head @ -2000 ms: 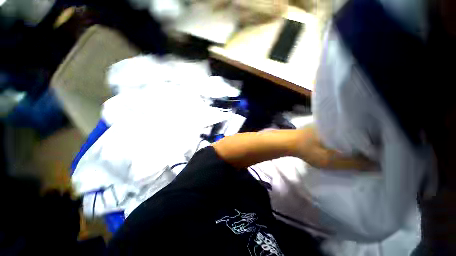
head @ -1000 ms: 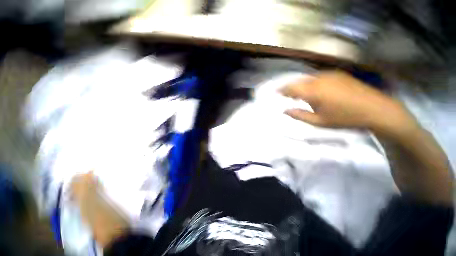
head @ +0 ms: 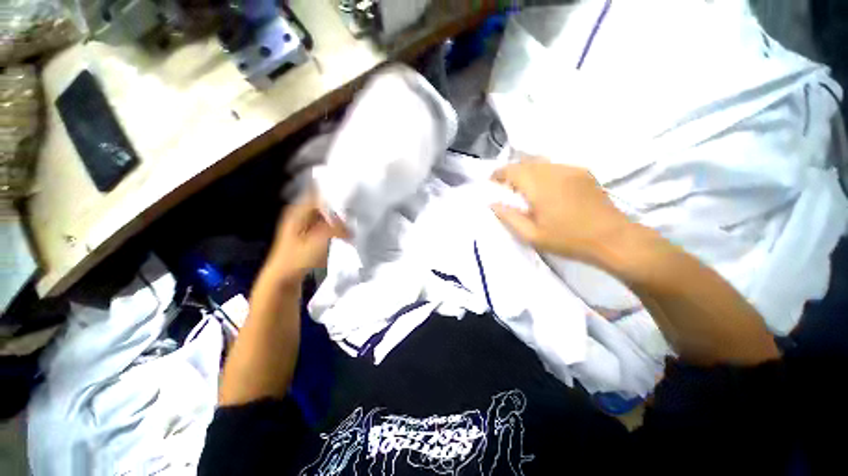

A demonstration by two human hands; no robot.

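A white garment (head: 437,223) with thin navy lines is bunched over my lap, in front of the table edge. A rounded, blurred part of it stands up between my hands. My left hand (head: 311,228) grips the cloth at its left side; the fingertips are partly hidden and blurred. My right hand (head: 553,209) pinches the cloth at its right side, with thumb and fingers on the fabric.
A pale wooden table (head: 200,121) curves across the upper left. It bears a black phone (head: 96,130) and a metal machine part (head: 270,51). White garments (head: 679,158) hang at the right. More white cloth (head: 130,381) lies lower left. Clear bags (head: 19,121) are at the far left.
The view has swung right, and the phone and machine part show now. My left hand has come up from the pile at the left and holds the garment. My right hand has closed on it.
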